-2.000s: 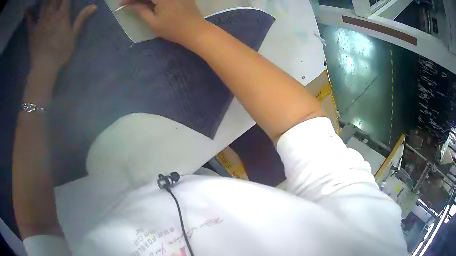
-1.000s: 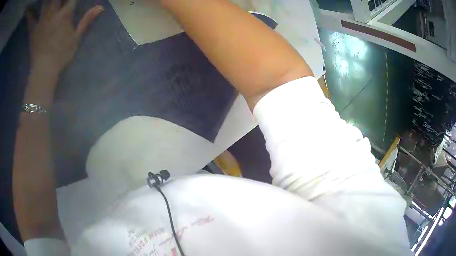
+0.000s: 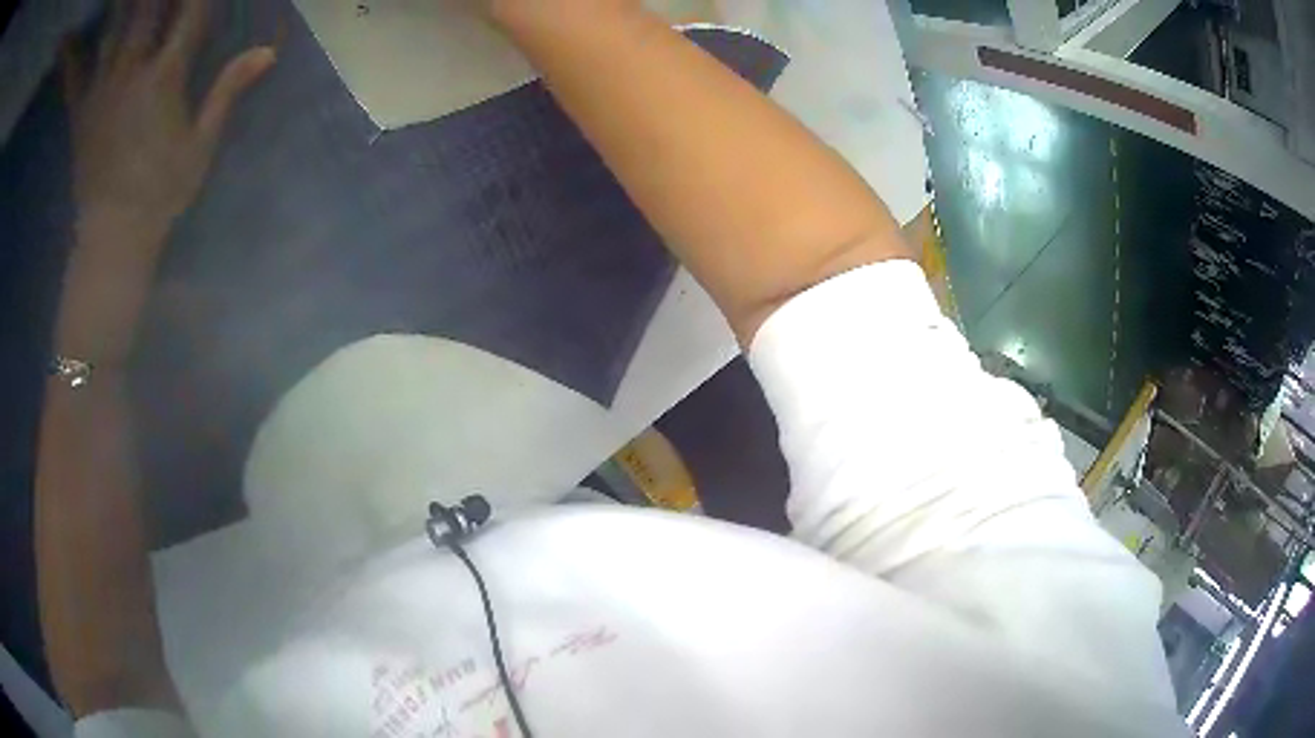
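A large dark grey-blue fabric panel (image 3: 433,245) lies flat on a pale table covering (image 3: 375,418). It has a curved cutout at its near side and a pointed corner at the near right. My left hand (image 3: 144,123) lies spread on the panel at the upper left, fingers apart, with nothing visible in it. My right forearm crosses the panel toward the top edge. My right hand is cut off by the frame's top edge; only its wrist end shows, so its fingers and anything in them are hidden. A pale area (image 3: 411,65) shows inside the panel's upper cutout.
Brown and yellow cardboard (image 3: 656,469) and dark material (image 3: 736,433) show below the table's near edge. Green floor (image 3: 1010,260) lies at the right, with a white rack (image 3: 981,87) above it and a cluttered metal frame (image 3: 1211,476) at the far right.
My right hand has moved up from the cutout's edge, where it held a small pale item, out past the frame's top. My left hand has shifted slightly nearer me, still spread on the panel.
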